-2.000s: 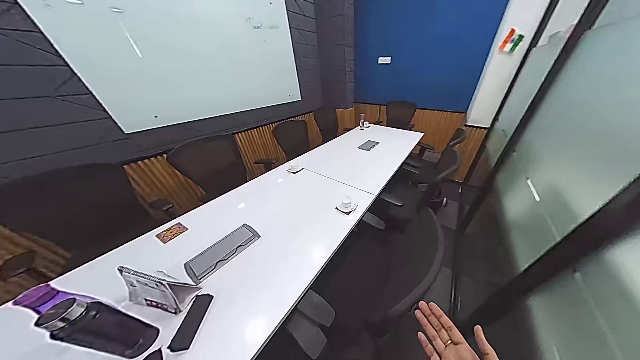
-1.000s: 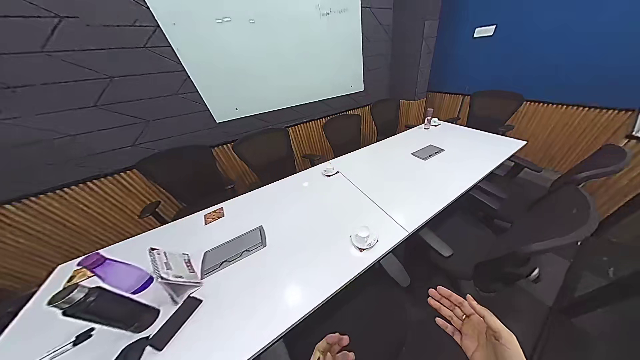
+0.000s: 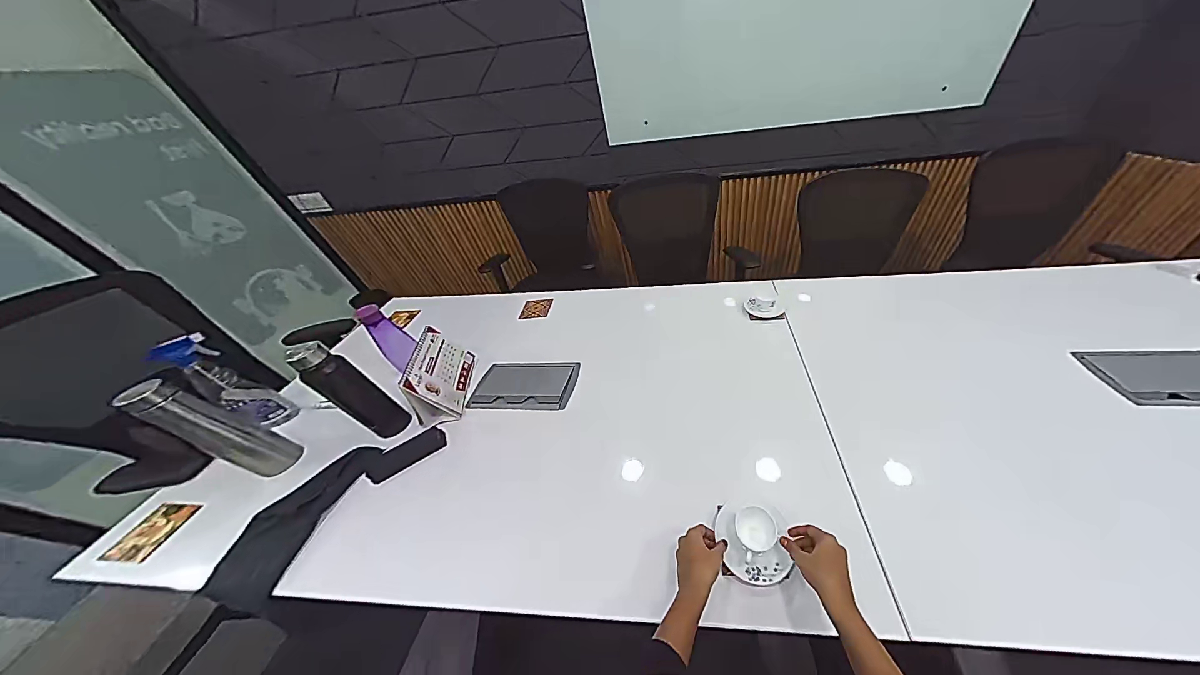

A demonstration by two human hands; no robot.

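Observation:
A white cup [image 3: 756, 530] stands on a white saucer with a floral pattern [image 3: 761, 570] near the front edge of the white table, left of the seam. My left hand [image 3: 700, 560] pinches the saucer's left rim. On the opposite side, my right hand [image 3: 817, 555] has thumb and fingertips at the right rim. Under the saucer, corners of a patterned coaster show. Across the table by the seam sits another cup and saucer [image 3: 765, 307].
At the left lie a steel bottle [image 3: 211, 427], a spray bottle [image 3: 225, 380], a dark bottle [image 3: 352, 389], a purple bottle [image 3: 387, 337], a desk calendar [image 3: 439, 375] and a dark cloth [image 3: 291, 525]. Grey table panels [image 3: 525, 385] and chairs [image 3: 666, 225] are beyond.
Both hands, earlier apart from the cup and saucer with fingers spread, are now at the saucer's rim. The view has swung left and come close over the table.

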